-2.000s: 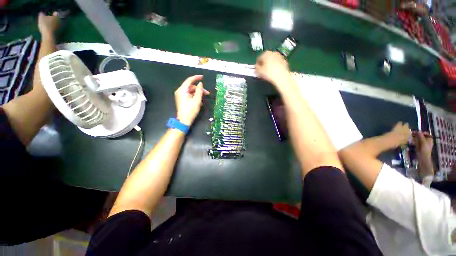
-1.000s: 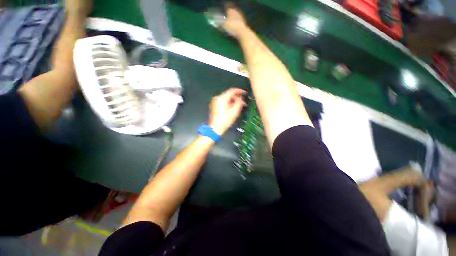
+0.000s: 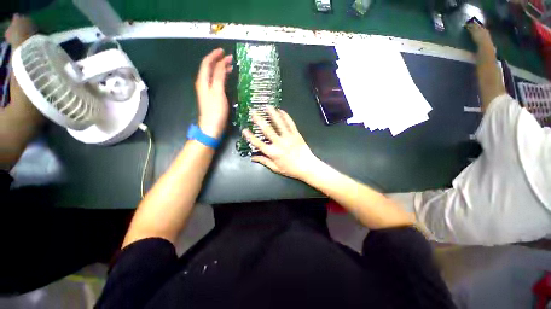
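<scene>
A long row of green-and-silver circuit boards (image 3: 261,78) lies on the dark green bench mat in front of me. My right hand (image 3: 279,143) lies over the near end of the row, fingers spread and touching it; whether it grips a board I cannot tell. My left hand (image 3: 212,90) is beside the left side of the row, fingers apart and empty, with a blue wristband (image 3: 204,137) on the wrist.
A white fan (image 3: 90,90) stands at the left. A dark glossy slab (image 3: 330,92) and fanned white paper sheets (image 3: 382,90) lie right of the row. Beyond the white ledge (image 3: 290,34), small units (image 3: 322,5) lie on the green belt. Neighbours' arms show at both sides.
My right hand has come back from the belt to the near end of the board row. My left hand stays beside the row. The camera view has shifted, and the right neighbour's arm now reaches over the belt.
</scene>
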